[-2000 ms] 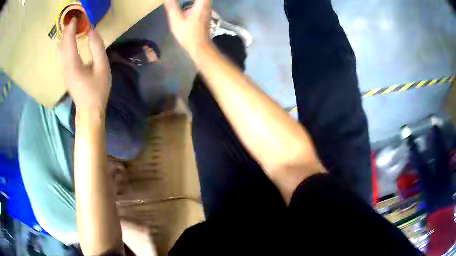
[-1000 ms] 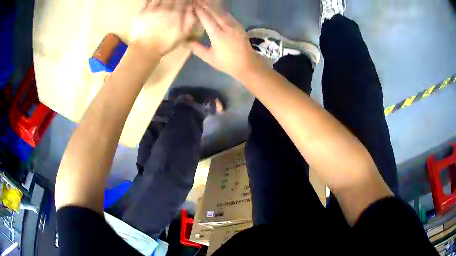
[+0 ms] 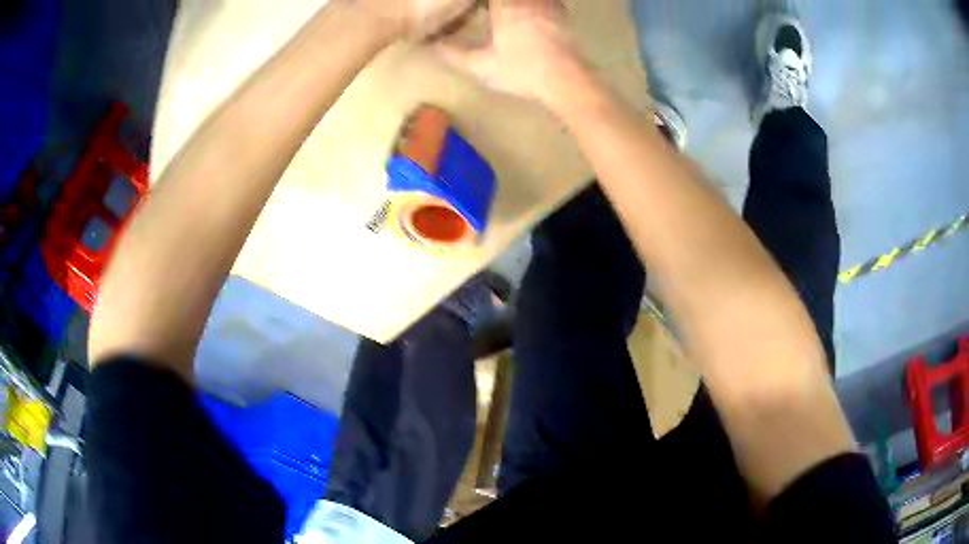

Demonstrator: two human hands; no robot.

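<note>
A large tan carton (image 3: 308,239) lies below my hands, its flat top facing up. A blue tape dispenser (image 3: 459,183) with an orange-brown end rests on it, touched by neither hand. Its tape roll (image 3: 437,223) shows an orange-red core. A small dark print mark (image 3: 378,217) is beside the roll. My left hand (image 3: 420,15) and my right hand (image 3: 521,45) are close together over the carton's far part, blurred and cut by the top edge. Their fingertips are hidden, and I cannot tell whether they hold anything.
Another person's dark-trousered legs (image 3: 409,425) stand just below the carton's near corner. A red plastic stool (image 3: 94,218) is at left, another red stool (image 3: 940,402) at right. A blue crate (image 3: 278,441) is at lower left. Brown cartons (image 3: 657,372) show behind my legs. Striped tape (image 3: 903,251) crosses the floor.
Two seconds ago my left hand was at the tape roll; now the dispenser lies free. Both hands are together at the top. The carton and dispenser have shifted right in view.
</note>
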